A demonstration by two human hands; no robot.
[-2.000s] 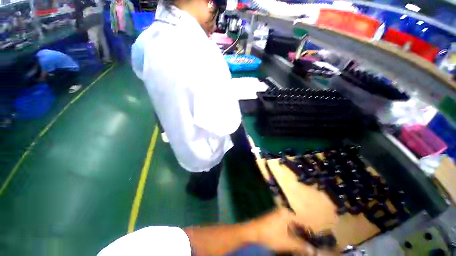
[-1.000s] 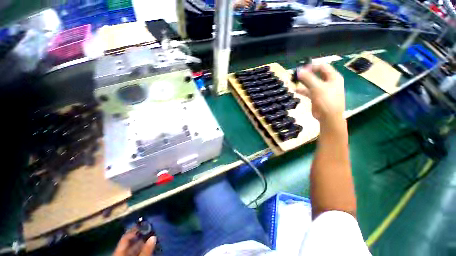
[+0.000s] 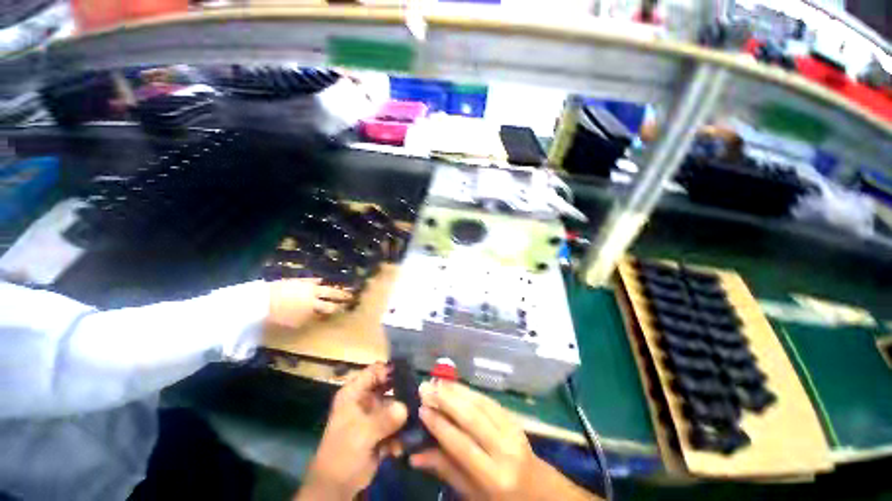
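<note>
My left hand and my right hand meet in front of the fixture's front edge. Both hold a black plastic part between their fingers; its lower end is partly hidden by them. The silver metal fixture stands just beyond, with a pale green plate with a dark round hole at its back. The red button on its front shows just above my right hand. Whether the nest holds a part I cannot tell.
A coworker's white sleeve and hand reach over the infeed cardboard, where black parts lie heaped. Output cardboard with rows of black parts lies right of the fixture. A shelf post stands between. A dark cable hangs over the bench edge.
My right hand has left the output cardboard and come to the middle, joining my left hand at the black part. The view has turned. The coworker's hand now shows at the infeed heap.
</note>
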